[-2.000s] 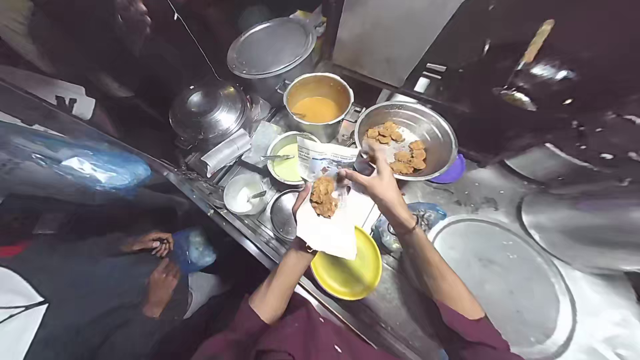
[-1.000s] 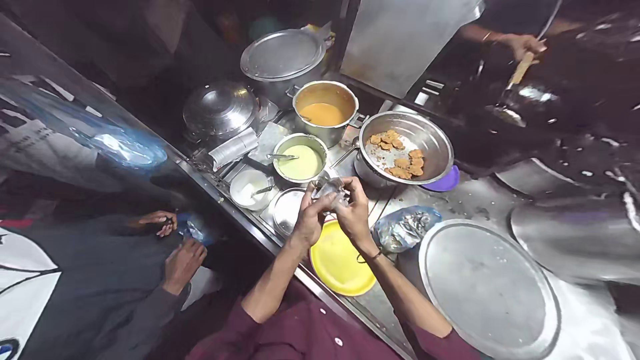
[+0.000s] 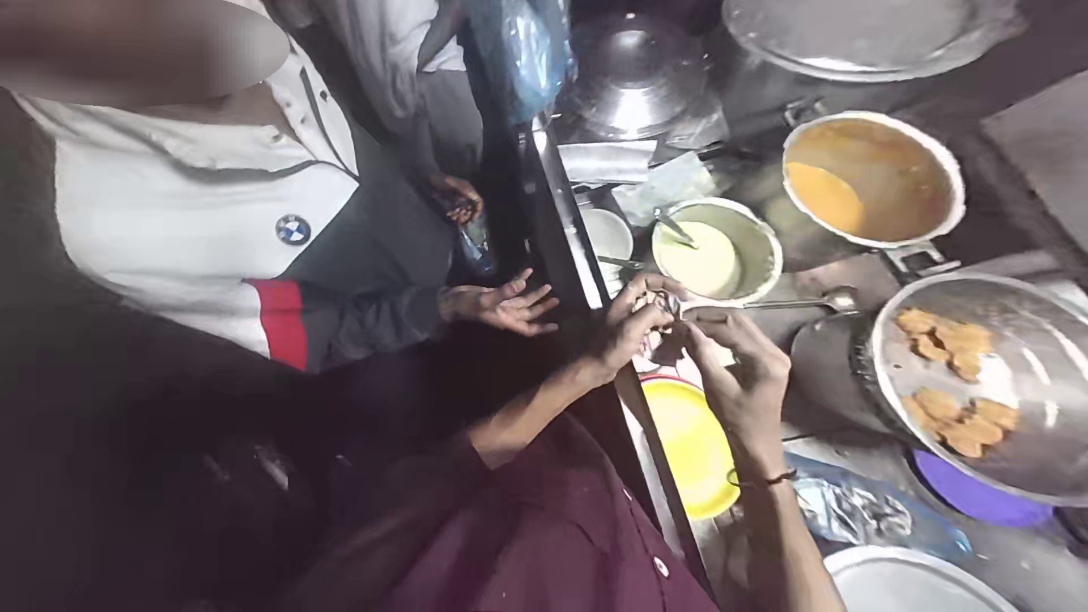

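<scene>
A small crumpled packet (image 3: 656, 333), partly hidden by fingers, is between my hands above the counter edge. My left hand (image 3: 633, 327) grips it from the left. My right hand (image 3: 744, 361) pinches its top side with thumb and finger. Just below the hands lies a yellow plate (image 3: 688, 450). Beyond them stands a pot of pale green sauce (image 3: 701, 259) with a spoon in it. A metal bowl (image 3: 1045, 374) to the right holds two groups of fried pieces (image 3: 965, 425).
A pot of orange curry (image 3: 909, 204) stands behind the bowl. Another person's hand (image 3: 510, 308) is held out, fingers spread, left of the counter edge (image 3: 578, 242). A ladle (image 3: 837, 300), a purple lid (image 3: 977, 493) and a clear plastic bag (image 3: 867, 510) lie around the right side.
Two seconds ago my hands held fried pieces on an open paper; a small closed-up packet is between them now. The view has swung left. The other person's hand has opened out toward the counter.
</scene>
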